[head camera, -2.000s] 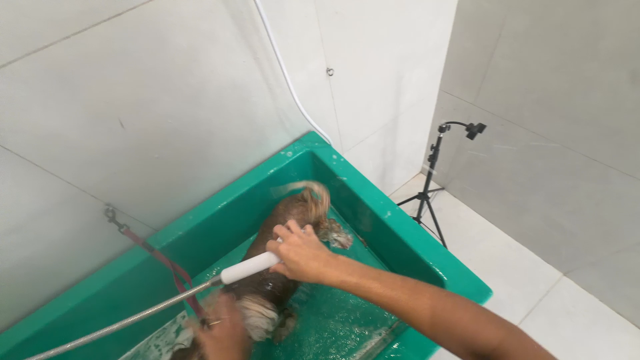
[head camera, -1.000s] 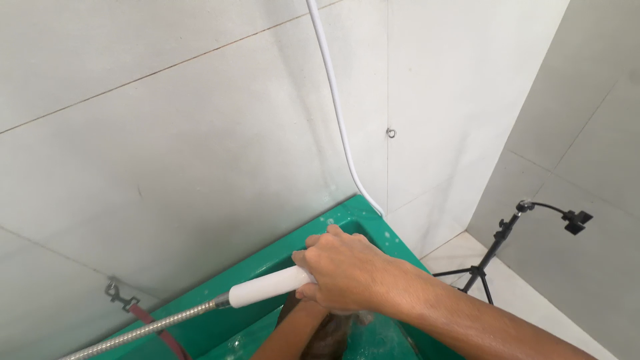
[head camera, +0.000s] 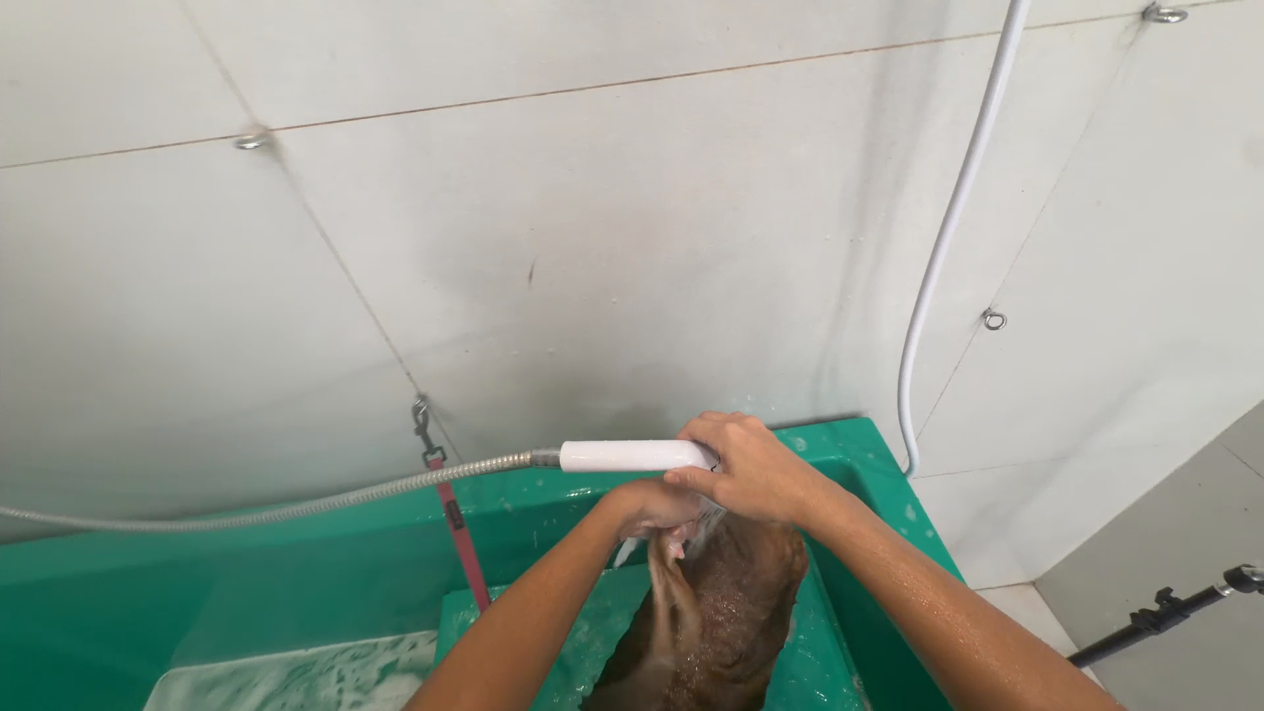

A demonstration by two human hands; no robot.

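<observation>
My right hand (head camera: 736,464) grips the head end of a white hand shower (head camera: 632,455), whose spray face points down. Just below it, my left hand (head camera: 660,509) is at the rear of a wet brown dog (head camera: 736,602), with its fingers around a pale strand of wet hair that looks like the tail. Water runs over the dog. The dog stands in a green tub (head camera: 869,444); its head is out of view. A flexible metal hose (head camera: 395,486) runs left from the shower handle.
A red leash (head camera: 462,538) is clipped to the tiled wall at the left. A white hose (head camera: 938,247) hangs down the wall. Metal eye hooks (head camera: 994,319) are fixed in the tiles. A black stand (head camera: 1155,617) is at the lower right. Suds lie in the tub's lower left.
My left hand has moved from the dog's front part to its rear, beneath the shower head. My right hand still holds the shower. The view has turned toward the wall.
</observation>
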